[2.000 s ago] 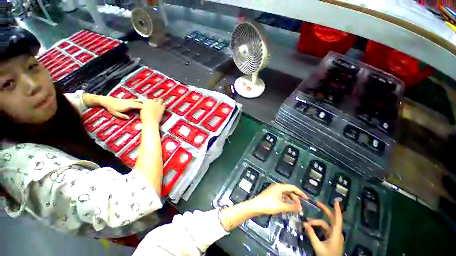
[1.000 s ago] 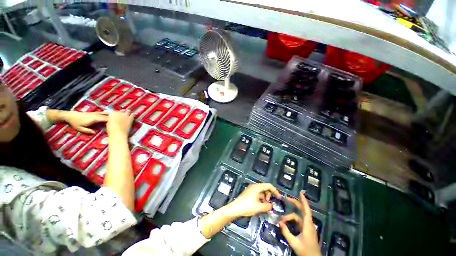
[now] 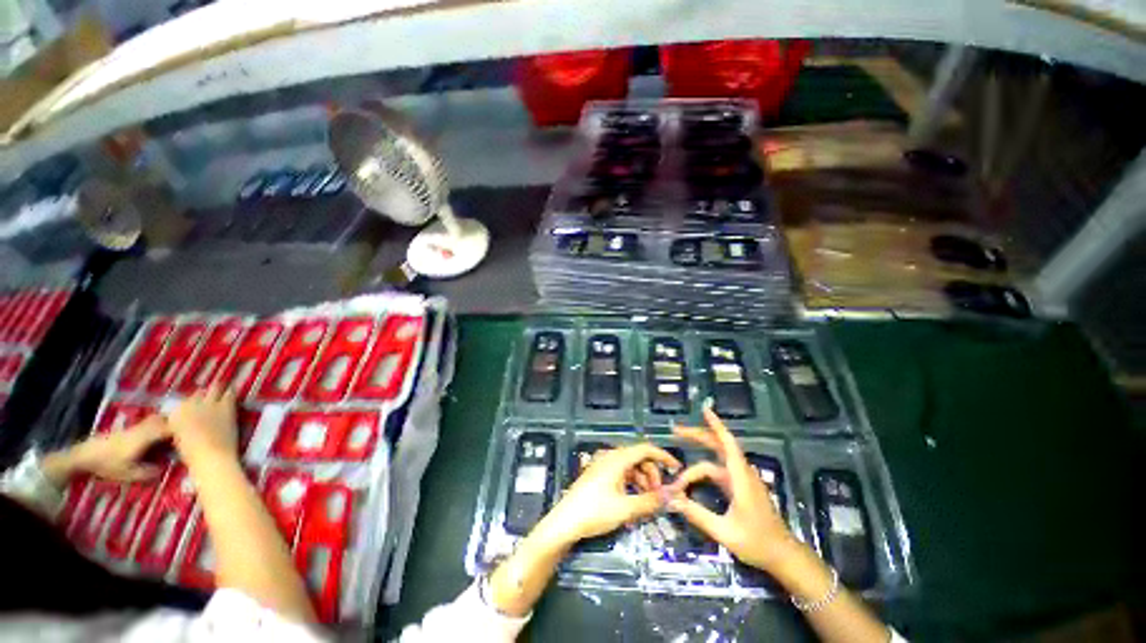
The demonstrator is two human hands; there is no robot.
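My left hand [image 3: 615, 494] and my right hand [image 3: 742, 505] are over the lower row of a clear blister tray [image 3: 884, 509]. Thumb and forefinger of each hand are pinched, and the fingertips meet over the middle of the row. Anything between them is too small and blurred to tell. The other fingers of my right hand are raised. Black housings lie in the tray's pockets. One housing [image 3: 533, 482] at lower left shows a silver-white block, and another [image 3: 667, 377] in the upper row shows a pale oval. My hands partly hide the lower middle housings.
Stacked trays [image 3: 662, 279] with black housings stand beyond the working tray. A fan [image 3: 446, 249] stands at back left. A neighbouring worker's hands [image 3: 126, 448] are over red frames [image 3: 329, 435] on layered sheets at left. Dark oblong parts [image 3: 968, 251] lie at right on a brown surface.
The view has swung right and levelled, so the bench things appear further left. My fingertips, apart before, now meet. The neighbour's hands remain over the red frames.
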